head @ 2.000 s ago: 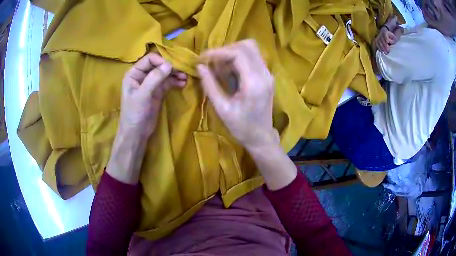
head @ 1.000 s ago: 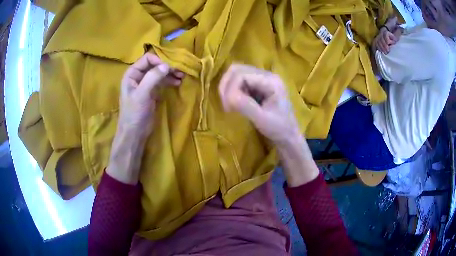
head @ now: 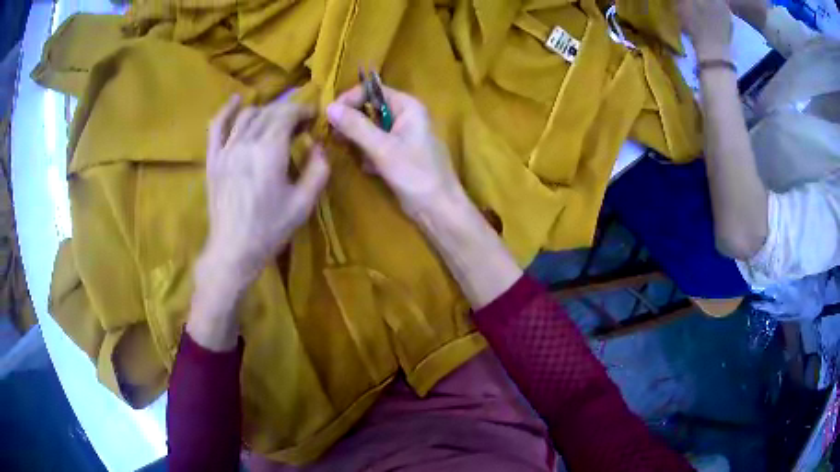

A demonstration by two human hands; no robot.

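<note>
A mustard-yellow garment (head: 276, 323) lies over the table and hangs down to my lap. My right hand (head: 391, 138) holds small snips (head: 376, 100) with a green handle, their short blades pointing up and away. Its thumb and fingertips also pinch the cloth at a raised seam (head: 327, 230). My left hand (head: 262, 184) is spread over the cloth just left of that seam, slightly blurred. Its thumb and fingers are apart; whether they grip any cloth cannot be told.
More yellow cloth (head: 589, 101) with a white label (head: 563, 43) lies at the back right. The white table edge (head: 41, 203) curves along the left. A person in a white top (head: 797, 221) sits at the right, an arm reaching to the cloth.
My left hand has opened out from its pinch. My right hand has moved up and left to the seam, and the snips now show. The view has shifted, and the person's arm has extended.
</note>
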